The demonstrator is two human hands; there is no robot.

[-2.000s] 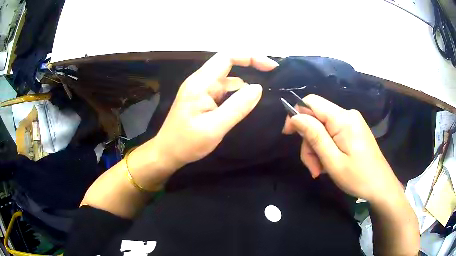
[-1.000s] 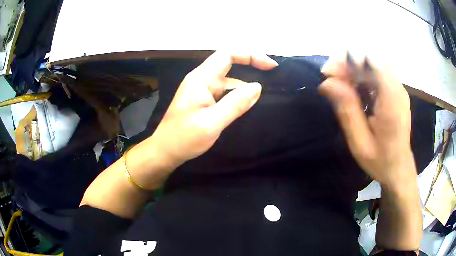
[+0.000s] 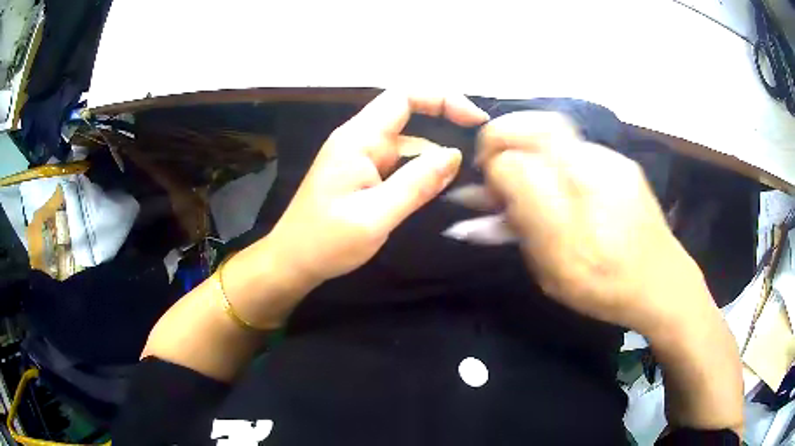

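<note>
The dark garment (image 3: 418, 261) lies across my lap and up to the table edge. My left hand (image 3: 349, 196) pinches the dark cloth between thumb and fingers. My right hand (image 3: 580, 209) is blurred, just right of my left fingertips over the cloth. The snips or tweezers (image 3: 475, 228) stick out left from under my right hand, two blurred silver points facing left; the rest is hidden in the palm. The seam line between the hands is hard to make out.
The white table (image 3: 392, 43) with its brown edge curves across the top. Paper scraps (image 3: 245, 203) and dark cloth (image 3: 87, 314) lie at the left, beside a yellow tube (image 3: 44, 173). More papers (image 3: 767, 340) are at the right. Black cables show at the top right.
My right hand swung out right and up, then came back left beside my left fingers, its back now showing and the tool points lower. My left hand has barely moved.
</note>
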